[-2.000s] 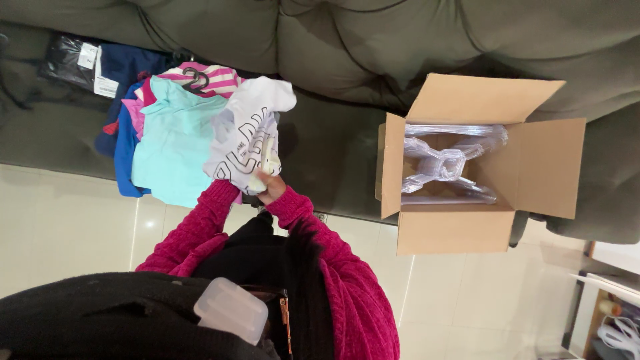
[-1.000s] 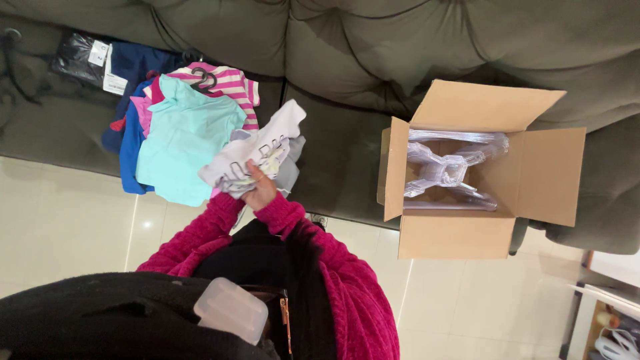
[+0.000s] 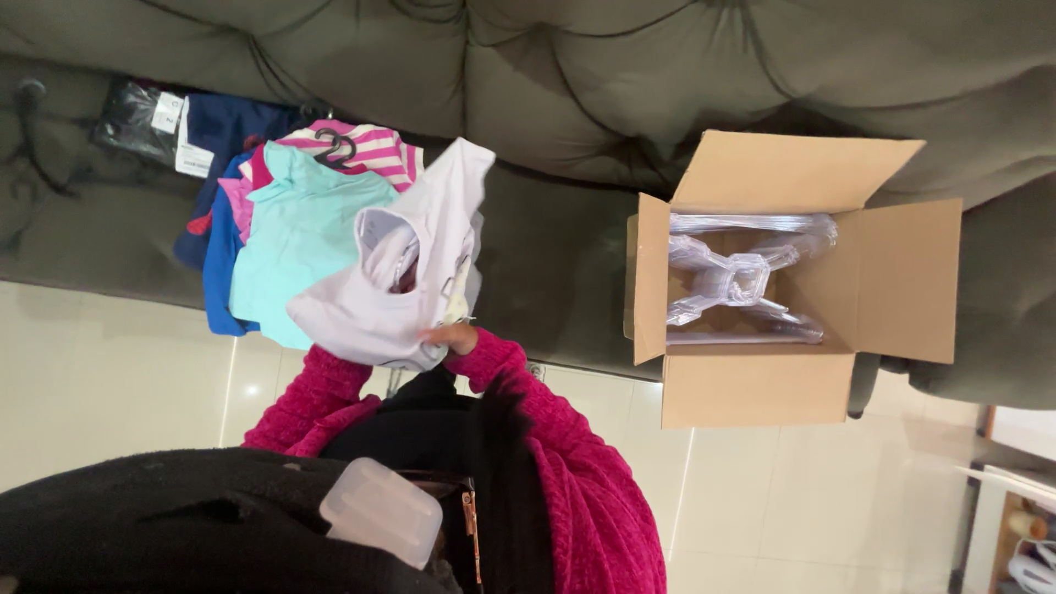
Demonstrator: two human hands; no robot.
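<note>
My right hand (image 3: 452, 337) grips the lower edge of a white T-shirt (image 3: 396, 305), whose neck opening faces up. The shirt's cloth covers my left hand; only the magenta sleeve leading to it shows at the shirt's lower left. Behind the shirt, a light aqua top (image 3: 301, 239) lies on a pile of clothes on the sofa. In that pile are a pink-and-white striped garment (image 3: 384, 153), a blue garment (image 3: 219, 280) and a navy garment (image 3: 235, 124). A black hanger hook (image 3: 337, 150) stands out above the aqua top.
An open cardboard box (image 3: 759, 388) with clear plastic hangers (image 3: 742, 279) inside stands to the right on the dark tufted sofa (image 3: 561, 247). A black plastic package (image 3: 136, 124) with a label lies at the far left. Part of a white shelf unit (image 3: 990, 511) shows at the lower right.
The white T-shirt has been turned and spread out, so its neck opening now shows and its printed front mostly does not. The box and the pile have stayed in place.
</note>
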